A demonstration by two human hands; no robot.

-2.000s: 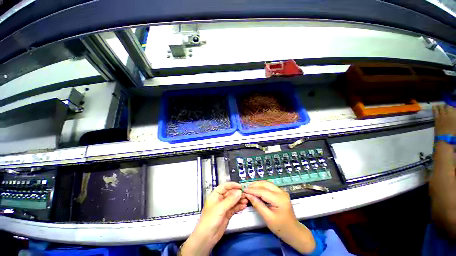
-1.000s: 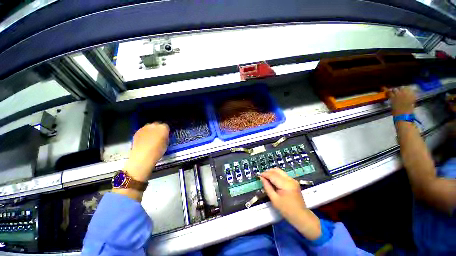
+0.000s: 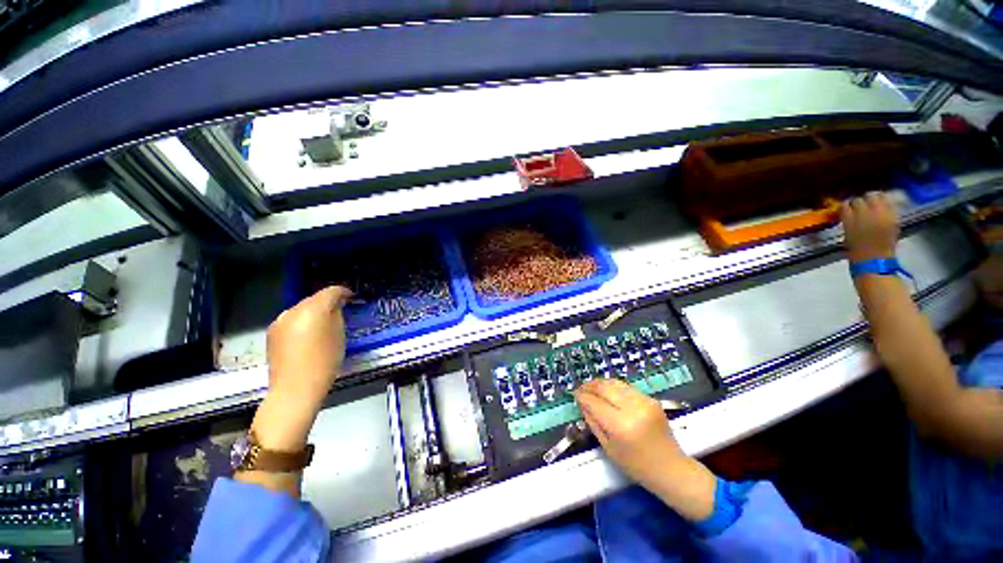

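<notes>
A green circuit board panel point(image 3: 539, 422) with a row of small white and dark parts lies in a black carrier point(image 3: 509, 453) in front of me. My left hand point(image 3: 307, 341) is at the front left edge of the left blue bin point(image 3: 407, 310), which holds dark leaded components. Its fingertips are together; whether they pinch a component is too small to tell. My right hand point(image 3: 629, 423) is over the front edge of the panel, fingertips bunched near the board; anything in them is hidden. The right blue bin point(image 3: 528, 264) holds orange-brown components.
Metal cross bars point(image 3: 416, 434) lie left of the carrier. A dark plate point(image 3: 187, 484) and another green panel point(image 3: 39, 511) are farther left. A red box point(image 3: 553, 167) sits on the ledge. Another person's hand point(image 3: 871, 228) is by an orange box point(image 3: 770, 228) at right.
My left hand went from the panel to the left bin, then drew back slightly to its front edge. My right hand stays at the panel, a little lower. The camera view has shifted.
</notes>
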